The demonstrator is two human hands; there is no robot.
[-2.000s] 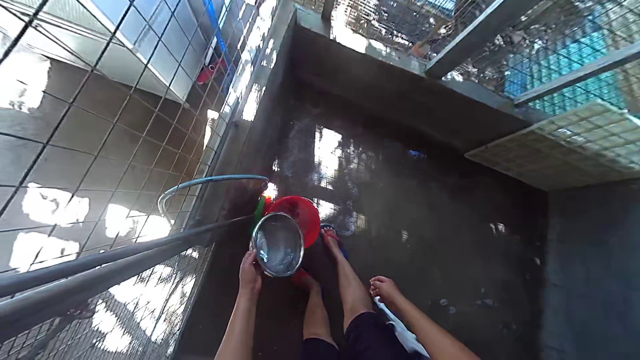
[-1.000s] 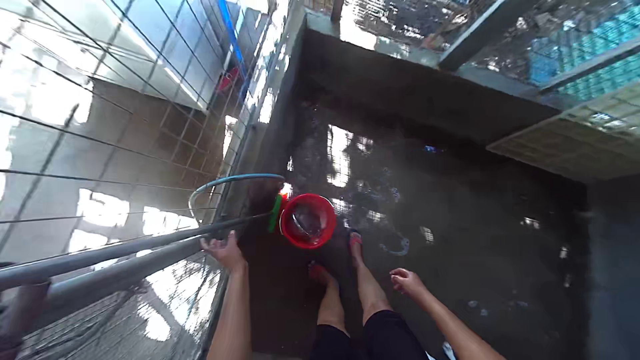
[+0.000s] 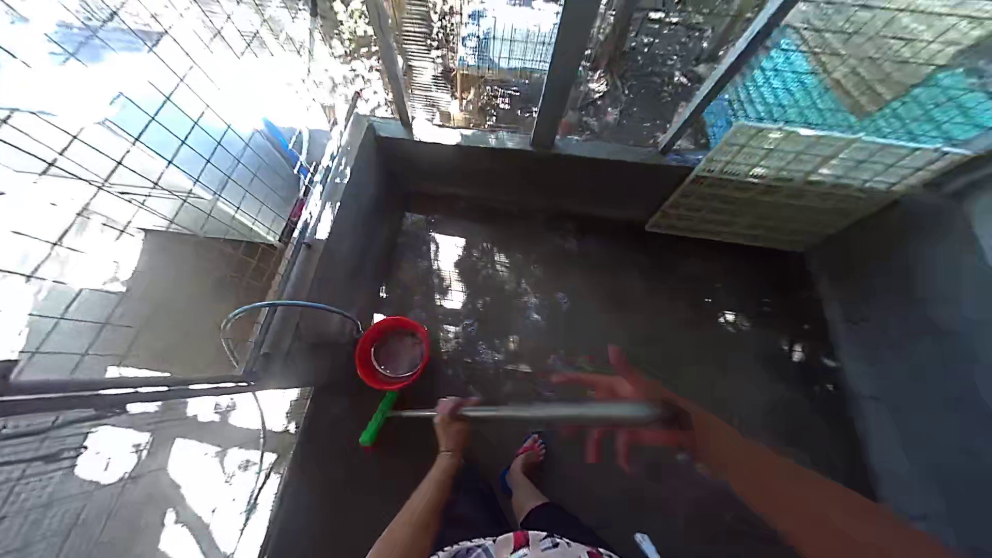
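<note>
A long pale handle point(image 3: 542, 412) with a green head point(image 3: 377, 419), like a floor brush or squeegee, lies across the view in front of me. My left hand point(image 3: 452, 425) is closed around the handle near its green head. Blurred by motion, my right hand point(image 3: 632, 407) has its fingers spread over the far end of the handle; whether it touches the handle I cannot tell. Just above the green head stands a red bucket point(image 3: 361, 358), with a round metal bowl point(image 3: 398, 354) inside it.
Low concrete walls point(image 3: 542, 170) bound the wet dark floor point(image 3: 620, 302). A hose point(image 3: 291, 303) curves over the left wall beside wire mesh fencing point(image 3: 85, 178). A pale grid panel point(image 3: 775, 194) leans at the upper right. My sandalled foot point(image 3: 529, 453) is below the handle.
Two seconds ago my left hand held the metal bowl; the bowl is now in the red bucket. My left hand has taken hold of the handle. The right hand has opened, and the view has shifted.
</note>
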